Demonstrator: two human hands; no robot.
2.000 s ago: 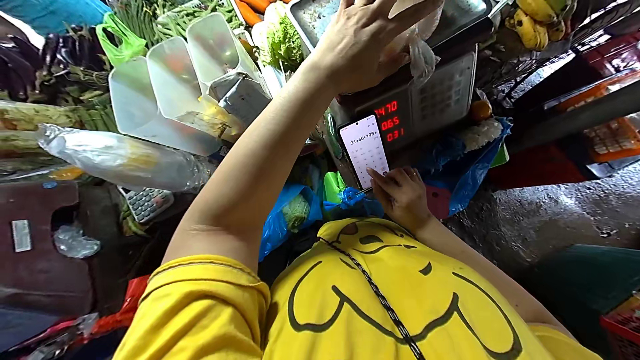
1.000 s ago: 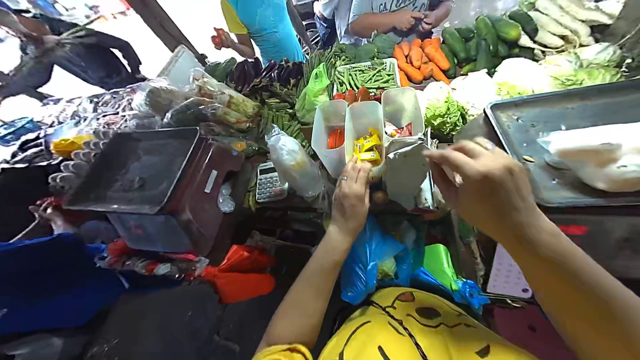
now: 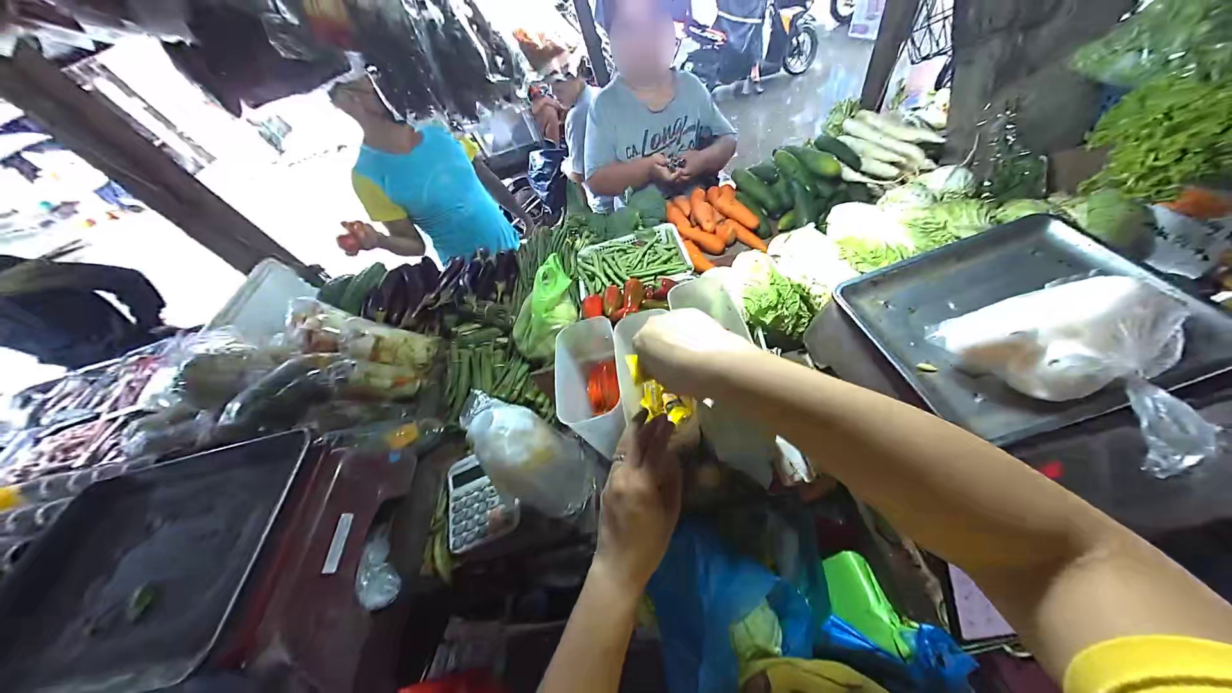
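My right hand (image 3: 685,348) reaches into the middle white plastic container (image 3: 628,337), its fingers hidden inside. My left hand (image 3: 643,481) is at the container's near side, its fingertips against small yellow packets (image 3: 664,402); whether it grips them cannot be told. The container to the left (image 3: 573,371) holds red items (image 3: 603,387). Left of my left hand lie a filled clear plastic bag (image 3: 534,457) and a white calculator (image 3: 478,505). To the right, a knotted plastic bag with pale contents (image 3: 1059,337) rests on a metal scale tray (image 3: 991,423).
Carrots (image 3: 712,221), green beans (image 3: 630,260), eggplants (image 3: 438,289) and cabbages (image 3: 804,260) lie beyond the containers. An emptier metal tray (image 3: 164,549) stands at the left. Blue plastic bags (image 3: 707,587) hang below my hands. A person in a grey shirt (image 3: 654,125) and another in blue (image 3: 438,192) stand across the stall.
My right hand has moved left from beside the containers into the middle one. Two seconds ago it was near a phone on the scale. The view has tilted up.
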